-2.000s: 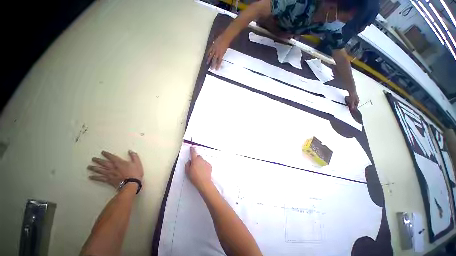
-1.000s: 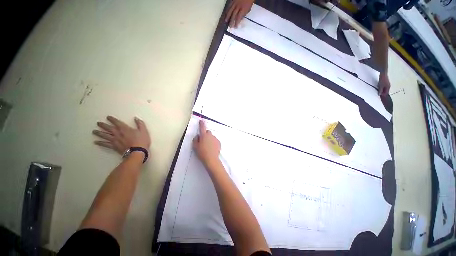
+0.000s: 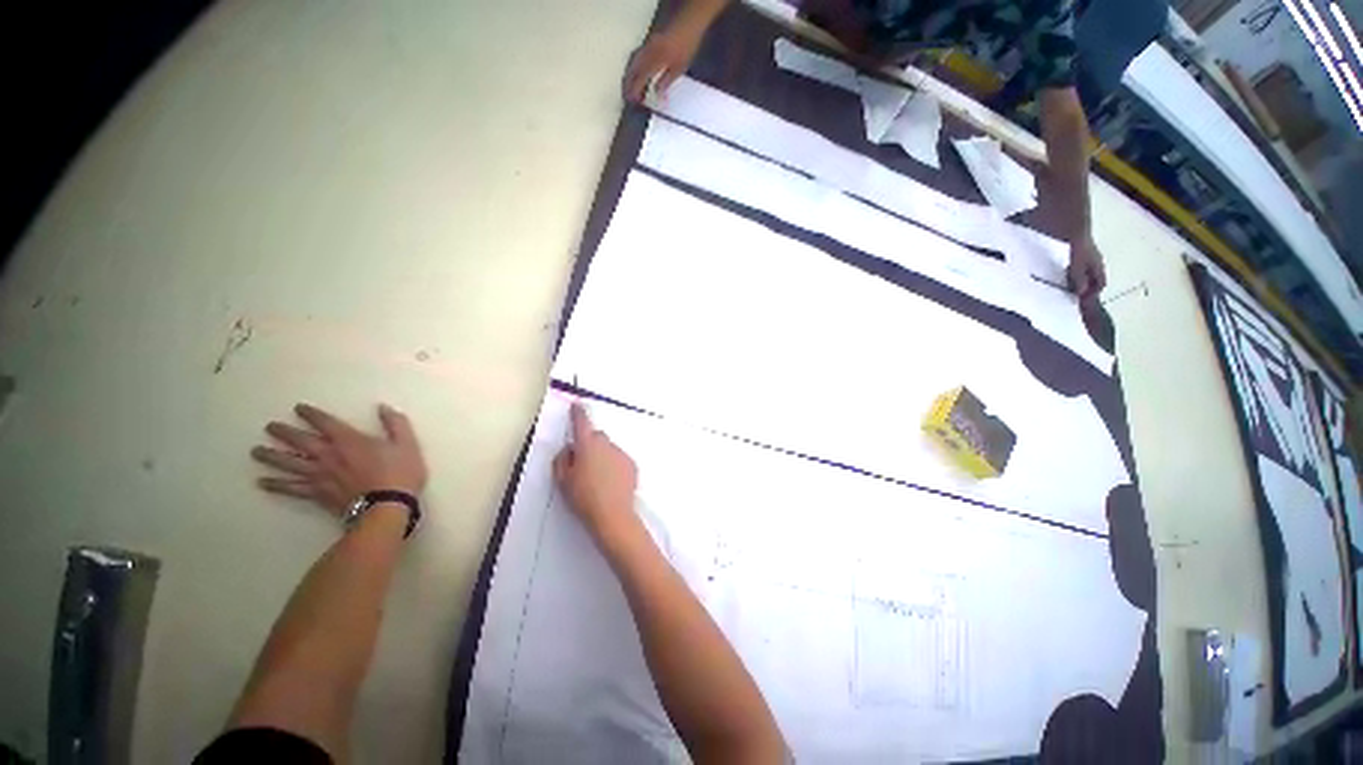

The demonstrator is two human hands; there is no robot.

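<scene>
Large white paper pattern pieces (image 3: 807, 329) lie on dark fabric (image 3: 601, 247), with a thin dark gap between the two big panels. My right hand (image 3: 597, 471) rests on the near panel, its index fingertip at the left end of that gap, beside a small mark. It holds nothing. My left hand (image 3: 341, 460) lies flat on the cream table (image 3: 374, 194) with fingers spread, a dark band on the wrist. A yellow and dark box (image 3: 969, 434) sits on the far panel. Narrow pattern strips (image 3: 837, 187) lie along the far side.
Another person (image 3: 972, 45) leans over the far side, one hand at each end of the strips. Small pattern pieces (image 3: 994, 175) lie near them. Shiny metal weights lie at lower left (image 3: 99, 658) and lower right (image 3: 1209, 691). Another pattern layout (image 3: 1283, 493) is at the right.
The view has shifted, tilting down and then partly back up. The other person's left-side hand has moved from lying on the strips to their far left end. My hands keep nearly the same places on table and paper.
</scene>
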